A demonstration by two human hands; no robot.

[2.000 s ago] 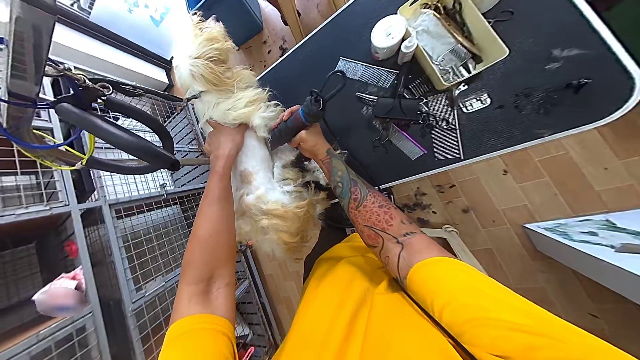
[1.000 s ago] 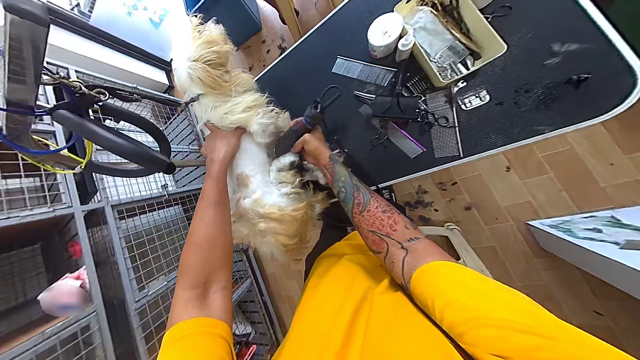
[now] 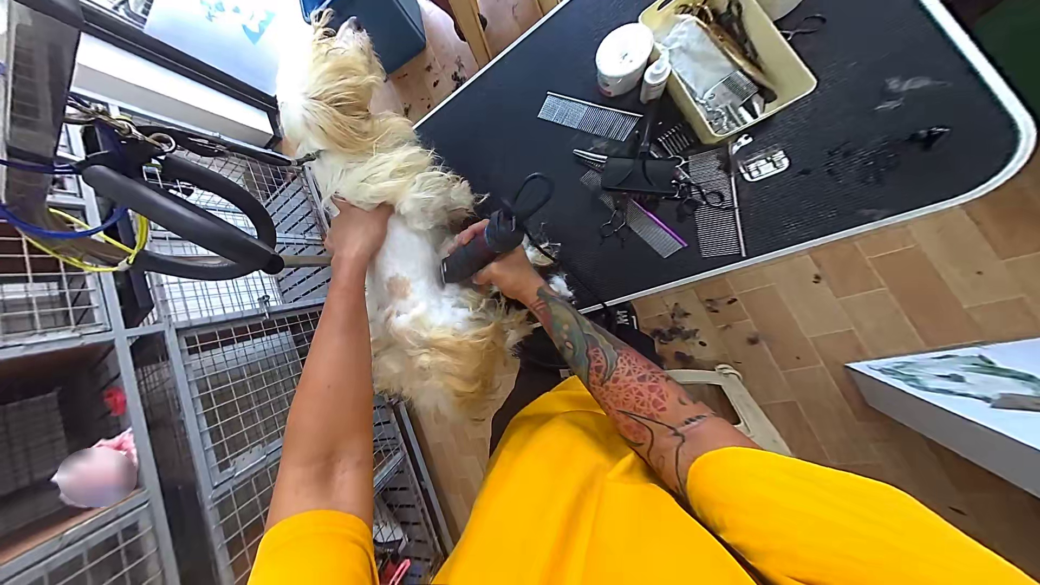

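A long-haired cream and white dog stands at the left edge of the black grooming table, its head toward the top. Its back and side are clipped short and white; long hair remains on the neck and rump. My left hand rests on the dog behind the shoulders, gripping its coat or a fold of skin; the fingertips are partly hidden. My right hand is closed around dark electric clippers, whose head touches the dog's side. A black cord loop rises from the clippers' rear end.
On the grooming table lie steel combs, scissors, a white tub, a small bottle and a cream tool basket. Wire cages and a black padded arm stand left. A stool is below the table.
The clippers in my right hand have turned and shifted on the dog's side, with their head now lower on the clipped coat. My left hand stays at nearly the same place.
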